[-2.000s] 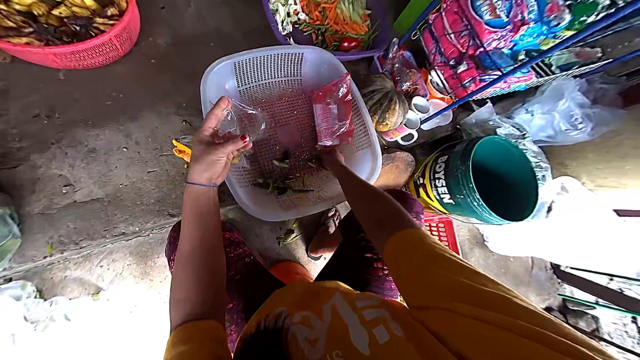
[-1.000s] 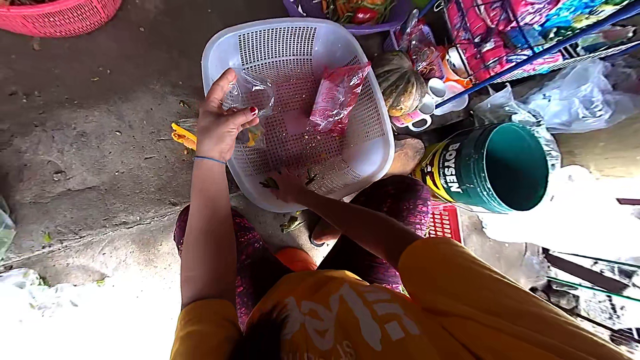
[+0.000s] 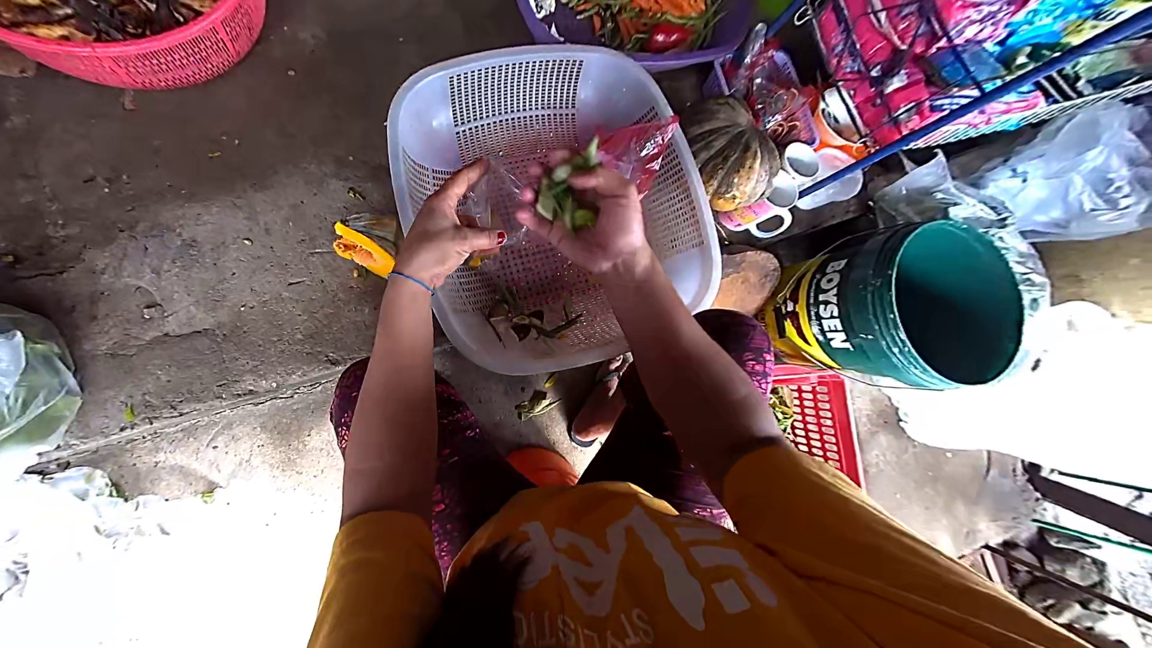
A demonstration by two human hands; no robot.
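Observation:
A white plastic basket (image 3: 504, 351) with perforated sides lies below my hands. My left hand (image 3: 445, 234) holds a clear plastic bag (image 3: 497, 200) over its left part. In my right hand (image 3: 598, 216), palm up, rest cut green vegetable pieces (image 3: 565, 193), close to the bag. Beyond the right hand a red-tinted plastic bag (image 3: 652, 144) lies in the basket. A few more dark green pieces (image 3: 529, 324) remain on the basket's near floor.
A cut squash piece (image 3: 363, 249) lies left of the basket. A purple basin (image 3: 666, 61) of vegetables stands behind. On the right are a whole squash (image 3: 731, 155), mugs (image 3: 765, 214), a green paint bucket (image 3: 864, 306) and a red crate (image 3: 823, 427). A pink basket (image 3: 171, 54) stands far left.
My right hand has risen from the basket's near floor, where it was one second ago, and now holds green pieces beside the clear bag. My left hand still holds the bag.

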